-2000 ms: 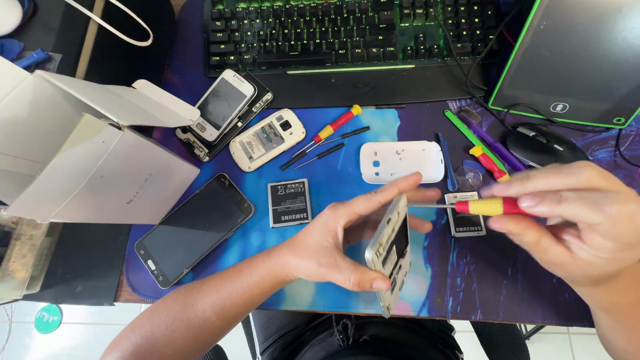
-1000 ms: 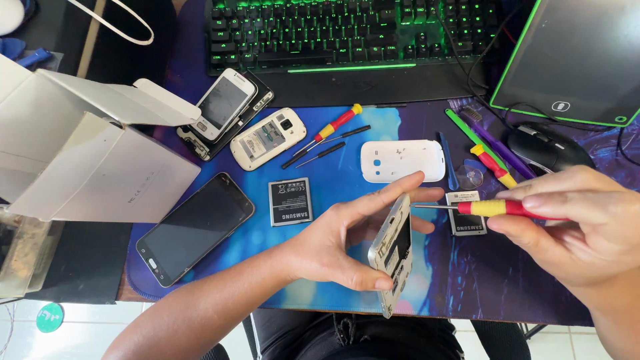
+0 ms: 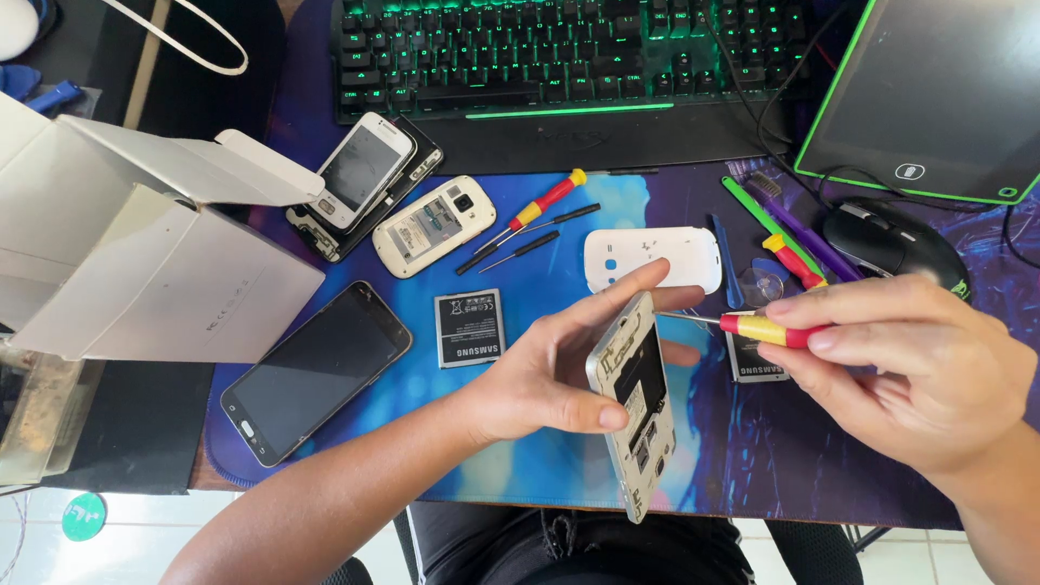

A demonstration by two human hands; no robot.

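Note:
My left hand [image 3: 561, 374] holds a smartphone body [image 3: 638, 406] on its edge, its opened back with the battery bay facing right. Between the fingers of my right hand [image 3: 894, 357] is a red and yellow screwdriver [image 3: 760, 329], its shaft pointing left with the tip at the phone's upper edge; whether it touches a screw I cannot tell. Behind the left fingertips lies a white phone back cover [image 3: 650, 252]. A phone battery [image 3: 470, 327] lies left of the held phone, and another battery [image 3: 751, 366] is partly hidden beneath the right hand and screwdriver.
A dark smartphone [image 3: 317, 370], a white phone with an exposed battery bay [image 3: 435, 226] and small screwdrivers [image 3: 536, 207] lie leftward. An open white box [image 3: 187, 276] stands at left. Behind are a lit keyboard [image 3: 520, 73] and a green-framed tablet [image 3: 934, 89]; a mouse [image 3: 894, 244] is at right.
The screwdriver in my right hand has shifted slightly left, toward the phone's upper edge. My left hand still holds the phone in nearly the same pose.

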